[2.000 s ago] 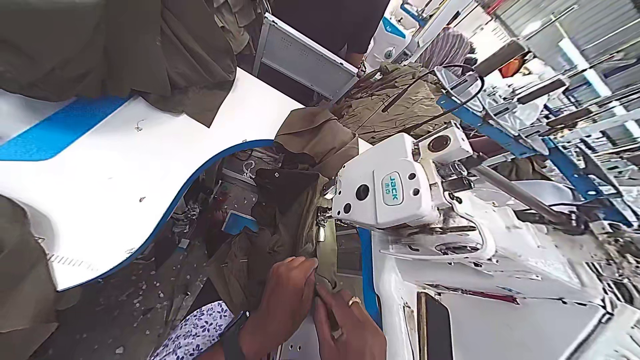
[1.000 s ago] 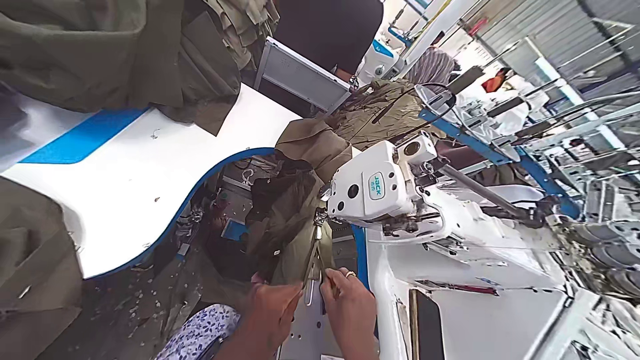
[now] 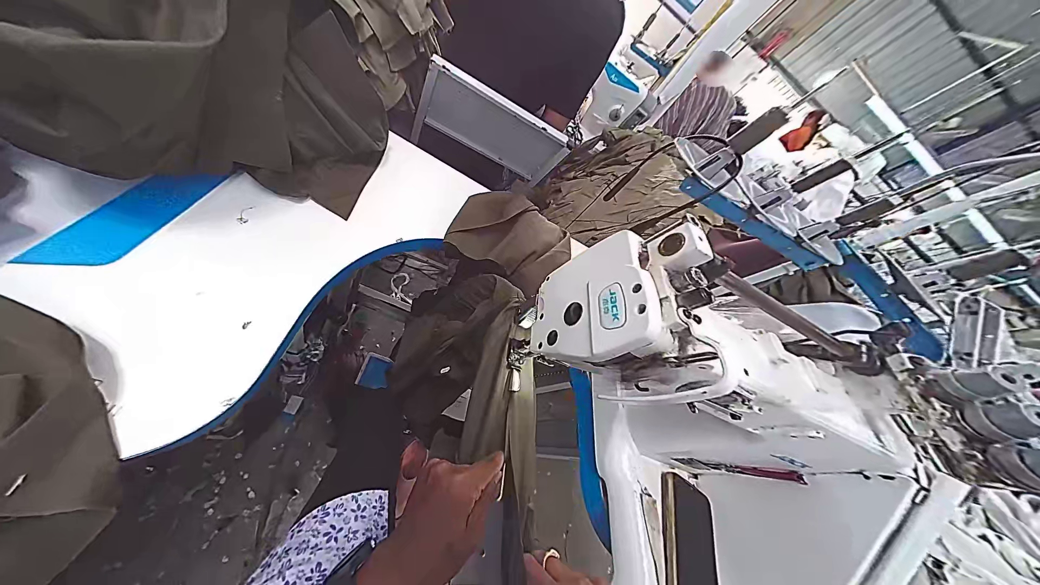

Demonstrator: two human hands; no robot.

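Observation:
A white Jack sewing machine head (image 3: 597, 301) stands at the centre, its needle and presser foot (image 3: 516, 366) at its left end. Olive fabric (image 3: 487, 406) runs from under the foot down toward me. My left hand (image 3: 451, 508) grips the fabric's left edge, below the foot, with thumb and fingers pinched. Lower down, at the bottom edge, my right hand (image 3: 565, 569) wears a ring and is mostly cut off; the fabric strip passes beside its fingers, and its grip is hidden.
A white table with a blue edge (image 3: 203, 325) curves at the left, olive cloth (image 3: 49, 439) lying on it. More olive cloth (image 3: 626, 183) is heaped behind the machine. A dark phone-like slab (image 3: 689, 528) rests at the lower right. Beyond, a person in striped clothing (image 3: 699, 110) is visible.
My right hand has moved down toward the bottom edge, away from the needle. My hands, close together two seconds ago, are now farther apart, with a longer stretch of fabric showing below the foot.

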